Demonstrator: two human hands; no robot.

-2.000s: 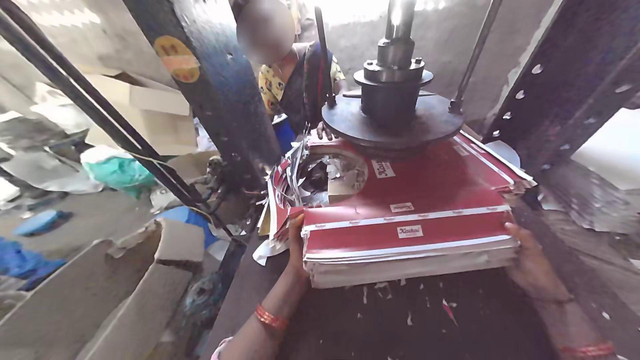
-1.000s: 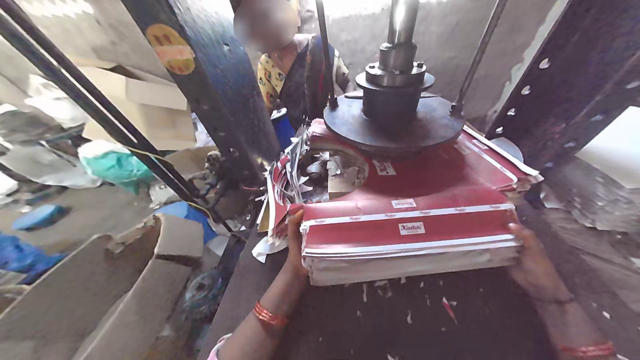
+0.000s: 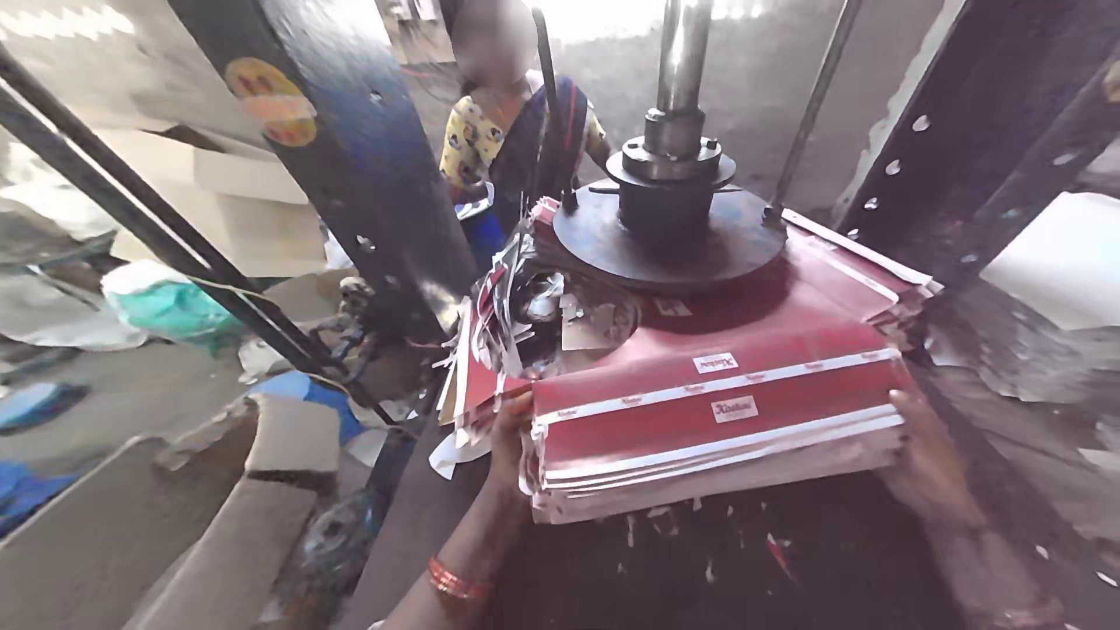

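Observation:
A thick stack of red printed sheets (image 3: pixel 647 437) with white bands lies on the dark machine bed, its near part bent down toward me. My left hand (image 3: pixel 512 429) grips the stack's left edge; its fingers are partly hidden. At the right edge my right hand (image 3: pixel 919 446) holds the same stack. Over the rear of the sheets stands the round metal plate of a press (image 3: pixel 669 236); whether it touches them I cannot tell. Left of the plate is a round cut-out (image 3: pixel 604 319) with scraps in it, beside torn paper strips (image 3: pixel 499 324).
Thick steel posts (image 3: pixel 350 157) flank the press. Behind it stands a person (image 3: pixel 525 131). Cardboard boxes (image 3: pixel 227 210) and a teal plastic bag (image 3: pixel 166 302) lie at the left. Small paper scraps (image 3: pixel 709 569) are strewn on the near bed, and piled sheets (image 3: pixel 1024 350) stand at the right.
The near part of the stack, flatter two seconds ago, now bends down more, with both hands still at its sides. The person behind has come further into view.

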